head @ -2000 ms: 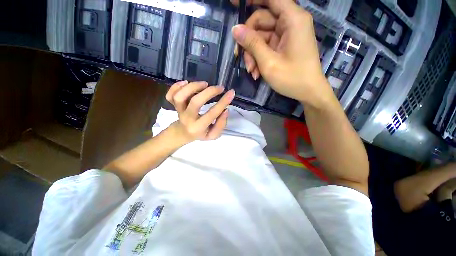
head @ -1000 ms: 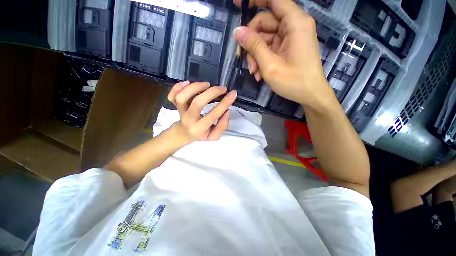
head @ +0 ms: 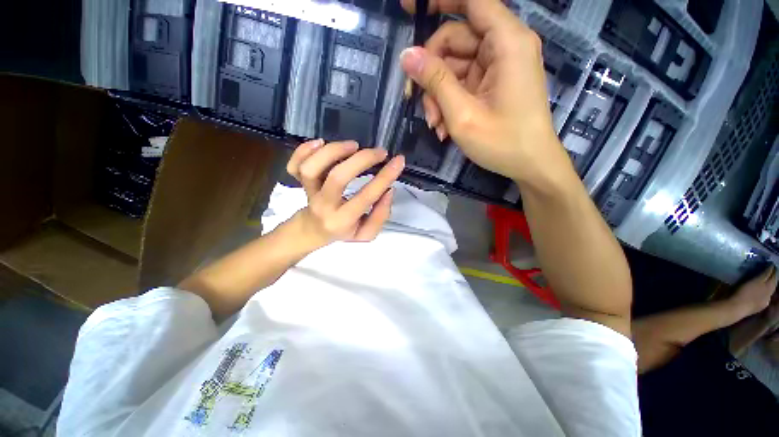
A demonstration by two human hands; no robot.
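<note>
My right hand (head: 487, 85) holds dark tweezers (head: 419, 34) like a pen, pointing down over a black phone housing (head: 424, 141) in the tray. My left hand (head: 346, 192) is palm up with its fingers curled and apart at the tray's near edge. Its fingertips are near the lower end of the tweezers. I cannot tell whether a tiny piece is at the tips. The whitish tray (head: 301, 72) holds rows of black housings with pale cut-outs (head: 252, 64).
An open cardboard box (head: 201, 183) with dark strips (head: 128, 175) stands at the left. A red stool (head: 511, 235) is below the bench edge. A perforated sheet (head: 726, 145) lies right of the tray. Another person's arm (head: 696, 323) shows at the lower right.
Both of my hands are almost still. The view has shifted very slightly. The other person's arm at the right has reached up and outward.
</note>
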